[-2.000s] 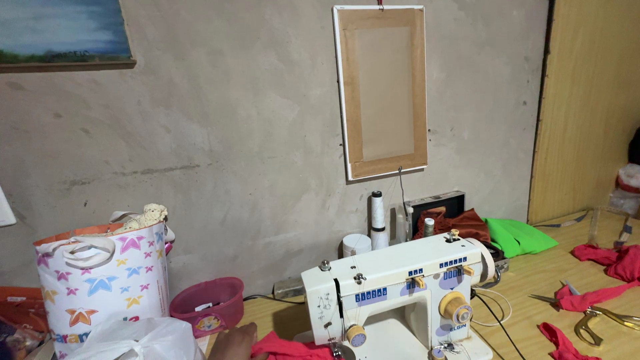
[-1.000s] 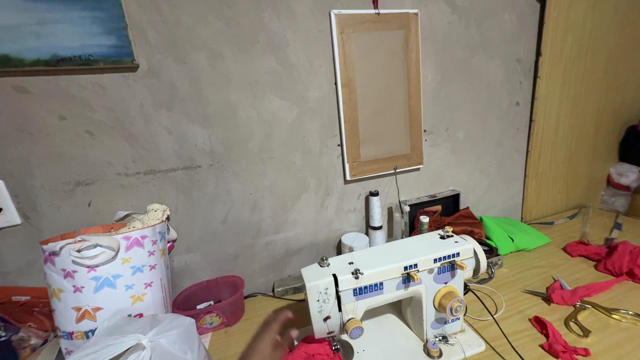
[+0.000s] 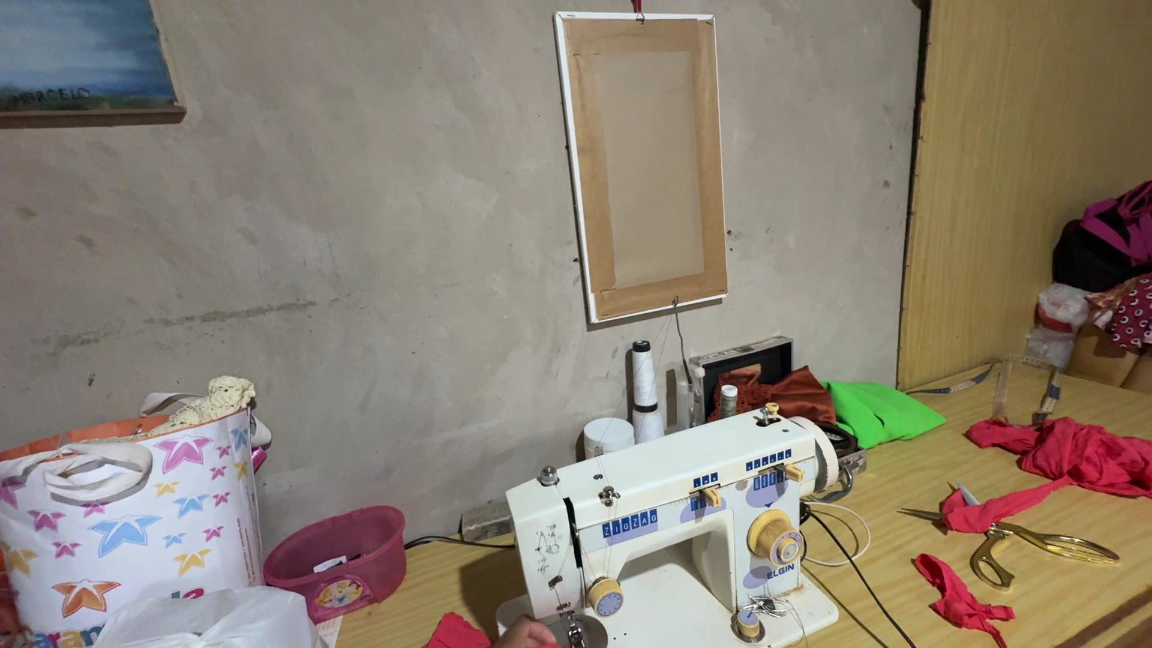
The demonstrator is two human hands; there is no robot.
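Note:
A white sewing machine (image 3: 666, 504) stands on the wooden table. At the bottom edge, only part of my left hand (image 3: 525, 634) shows, just left of the presser foot (image 3: 571, 628). It is close to red fabric (image 3: 456, 632), with a bit of red at the fingertips; whether the fingers grip it is hidden. My right hand is out of view. Thread runs up from the machine near a white thread cone (image 3: 644, 378). Loose threads lie tangled around the lower knob (image 3: 748, 623).
Gold-handled scissors (image 3: 1048, 543) lie right, their blades partly under red fabric (image 3: 1089, 457); a red scrap (image 3: 961, 594) lies nearer. Green fabric (image 3: 882, 412) is behind the machine. At left are a pink plastic basket (image 3: 337, 558), a star-patterned bag (image 3: 135, 522) and a white plastic bag (image 3: 211, 621).
My left hand has moved right, from beside the machine's left end to near the presser foot. Its fingers were spread a second ago.

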